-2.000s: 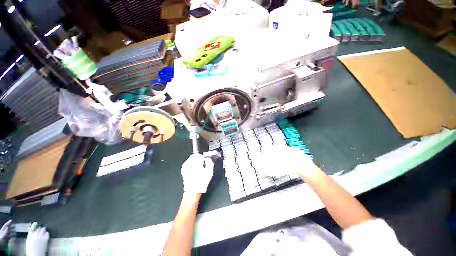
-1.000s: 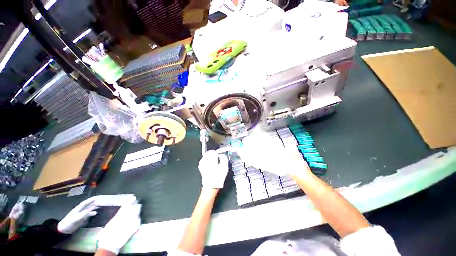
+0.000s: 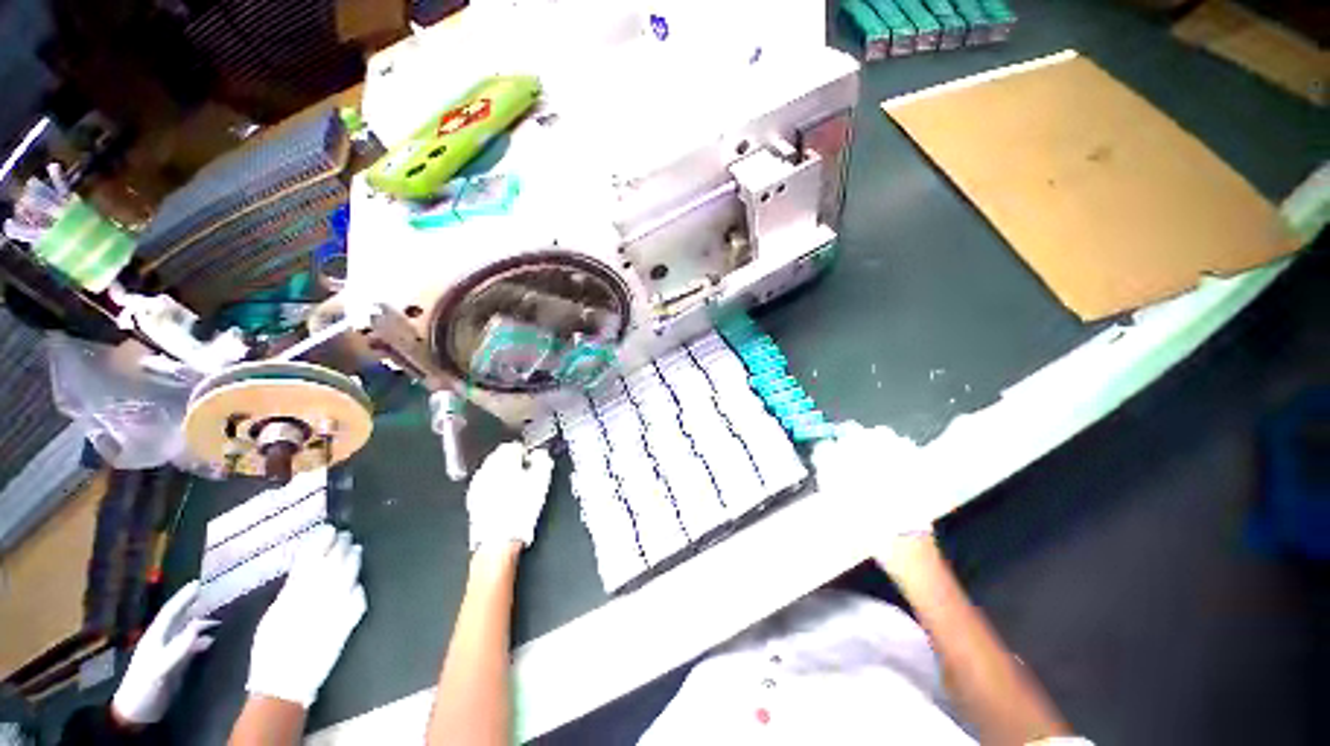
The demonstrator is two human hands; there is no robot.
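Observation:
The wrapping machine (image 3: 700, 131) stands before me with its black-rimmed ring head (image 3: 533, 321); a blurred teal shape shows inside the ring. Grey parts (image 3: 678, 452) lie in close columns below it, with a column of teal parts (image 3: 773, 382) along their right side. My left hand (image 3: 509, 499), gloved white, is left of the grey parts, with its fingertips by a small dark piece; whether it grips it cannot be told. My right hand (image 3: 875, 474), gloved and overexposed, is at the near end of the teal column by the bench edge; its fingers are unclear.
Another person's gloved hands (image 3: 306, 615) touch separate grey parts (image 3: 266, 539) at the left. A tape reel (image 3: 277, 420) and an upright silver post (image 3: 448, 434) stand left of the ring. A cardboard sheet (image 3: 1094, 182) lies at the right. A lime-green case (image 3: 455, 139) is on the machine.
My right hand has moved from below the ring to the near end of the teal column. The other person's hands are now at the separate grey parts. The camera view has shifted.

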